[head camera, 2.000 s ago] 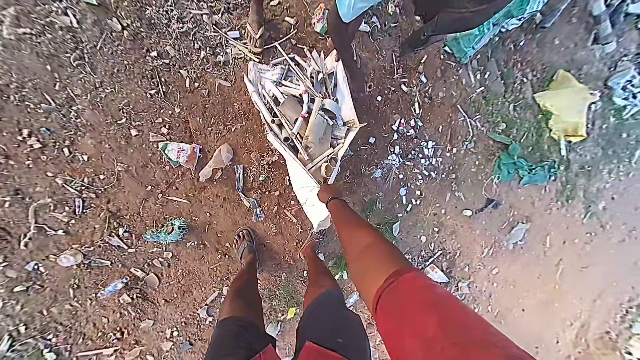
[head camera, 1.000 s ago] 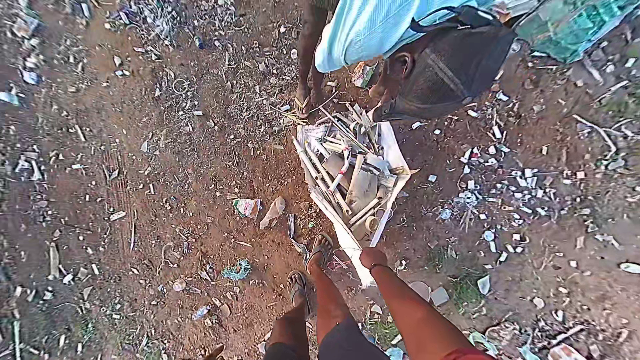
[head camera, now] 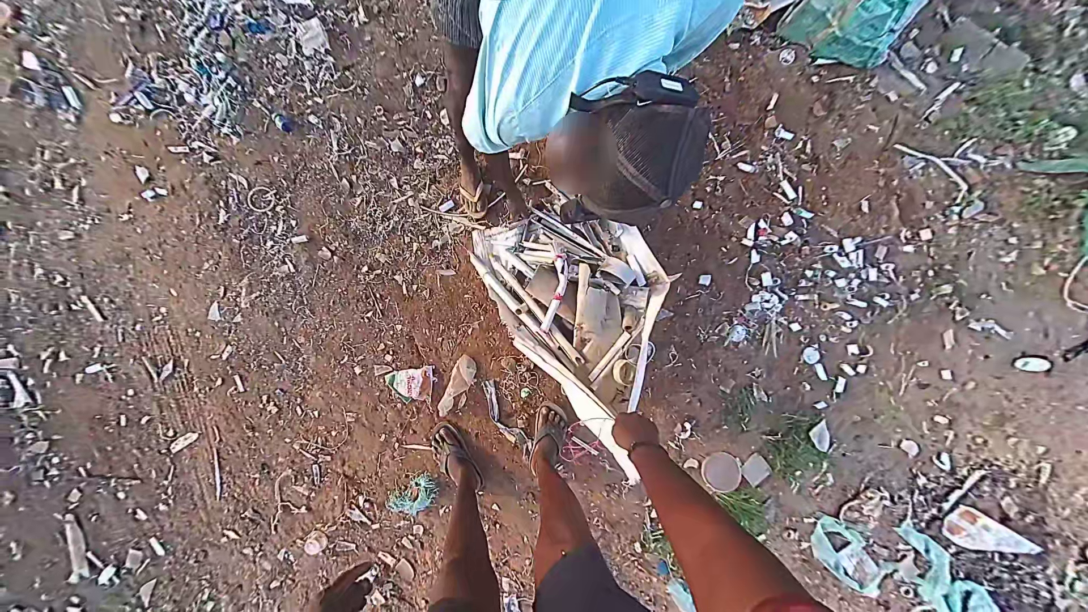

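Observation:
A white woven sack (head camera: 586, 404) lies spread on the dirt, its edges raised around a heap of scrap plastic pipes and tubes (head camera: 557, 293). My right hand (head camera: 636, 431) is closed on the sack's near corner. Low in the view, left of my legs, my left hand (head camera: 347, 588) hangs in the air away from the sack; it is dark and partly cut off, so its fingers are hard to make out. At the far end of the sack a co-worker's hand (head camera: 513, 202) reaches to the sack's edge.
A co-worker in a light blue shirt (head camera: 544, 76) and dark cap bends over the sack's far side. Litter lies around: a printed wrapper (head camera: 411, 383), blue-green netting (head camera: 414, 495), a round lid (head camera: 721, 472), white plastic scraps (head camera: 769, 297) and a green sack (head camera: 850, 30). My sandalled feet (head camera: 550, 429) stand near the sack.
The co-worker, upright at the far side two seconds ago, has bent low over the sack. My right hand stays on its near corner. My left hand has come into view at the bottom.

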